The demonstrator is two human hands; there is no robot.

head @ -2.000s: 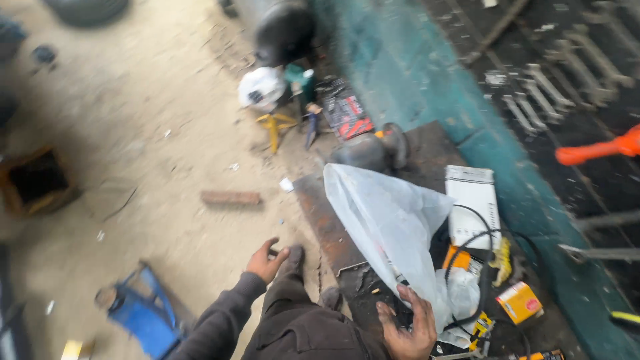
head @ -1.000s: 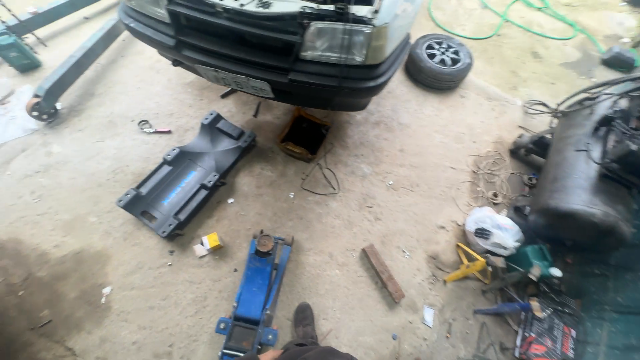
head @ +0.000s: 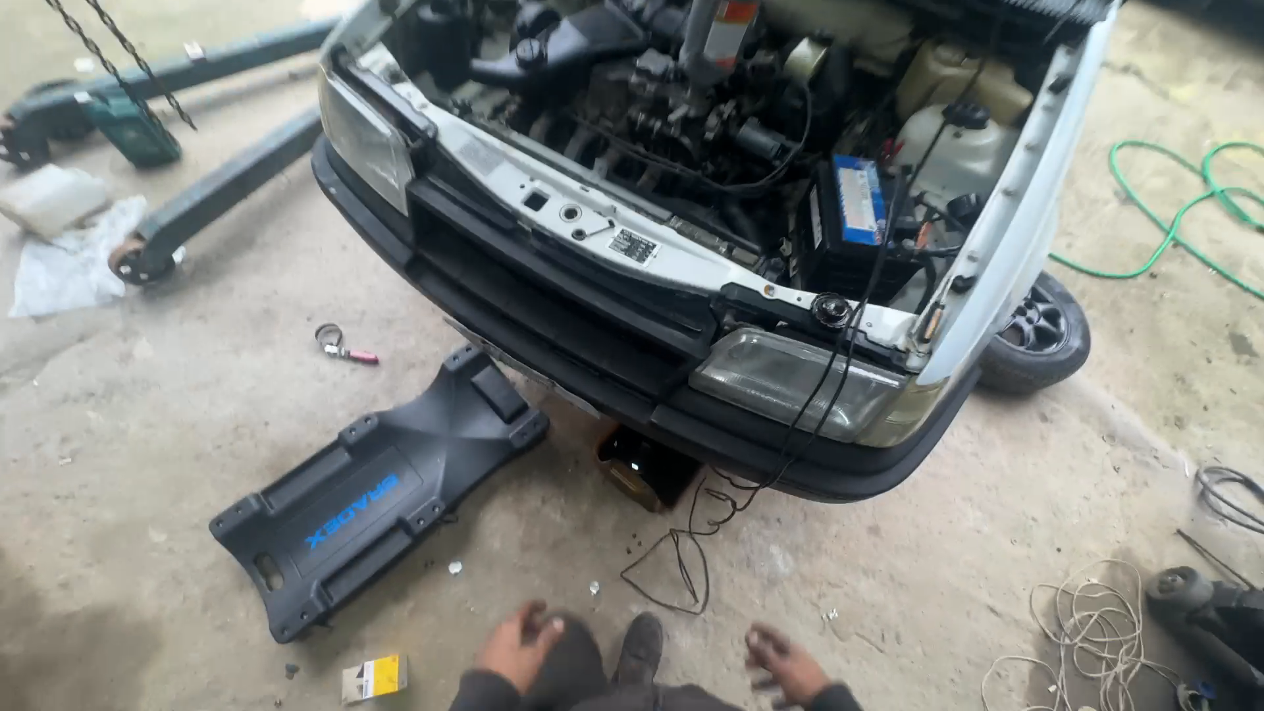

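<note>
My left hand [head: 518, 647] is low in the head view, left of my shoe, its fingers loosely bent and apart, holding nothing. On the other side of the shoe, my right hand [head: 787, 667] is also empty, fingers spread and slightly blurred. Ahead stands a white car with its engine bay [head: 671, 118] exposed and a black front bumper [head: 592, 365]. A battery [head: 854, 212] sits at the bay's right side. Under the bumper is an open container [head: 647, 469] of dark liquid, with a thin black cable [head: 681, 568] looped on the floor near it.
A black plastic creeper [head: 380, 494] lies at the left, with a strap wrench [head: 346, 348] beyond it and a yellow and white box [head: 375, 678] nearer me. Hoist legs [head: 232, 178] stand at upper left. Tangled cord [head: 1086, 632], a loose wheel [head: 1037, 336] and a green hose [head: 1170, 232] are at the right.
The view has swung from the bench with the plastic bag, past the blue floor jack, to the car's engine bay. Both hands now show in front of me.
</note>
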